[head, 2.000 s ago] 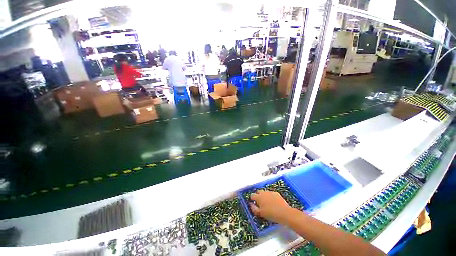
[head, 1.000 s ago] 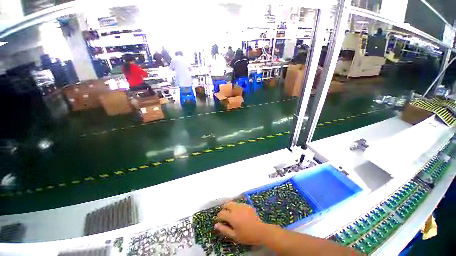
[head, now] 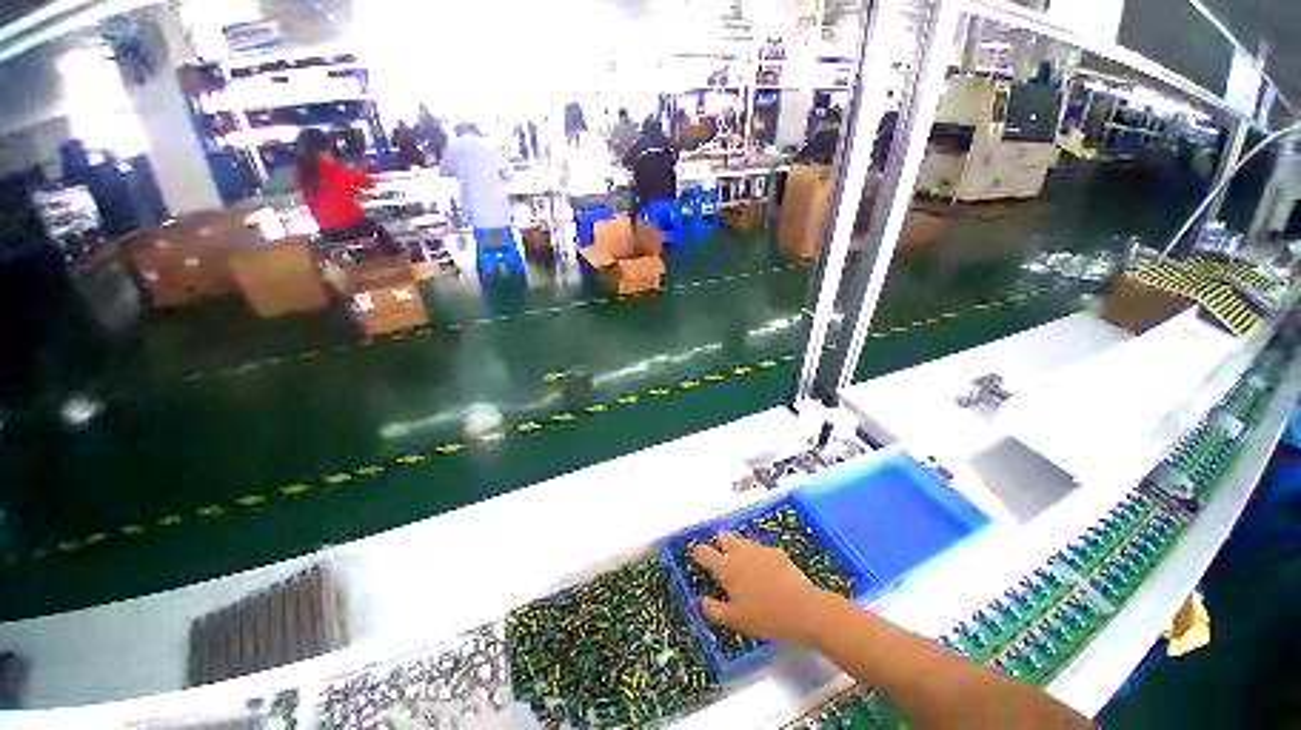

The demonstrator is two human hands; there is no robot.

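Note:
Many small dark green capacitors with yellow-green stripes lie in a loose pile on the white bench. More lie in the left section of the blue bin, whose right section is empty. My right hand is palm down over the bin's left section, near its left wall. Its fingers are apart at the capacitors, with no held part visible; the fingertips are partly hard to make out. The forearm comes from the lower right. My left hand is out of the picture.
Green circuit board panels run along the right. Shiny metal parts lie left of the pile, with a grey ribbed block behind. A metal post rises behind the bin. A flat grey piece lies right of it. People work across the aisle.
My right hand went from the bin left to the loose pile, then back over the bin. The pile now looks denser, with fewer white gaps than two seconds ago. The camera view has shifted slightly.

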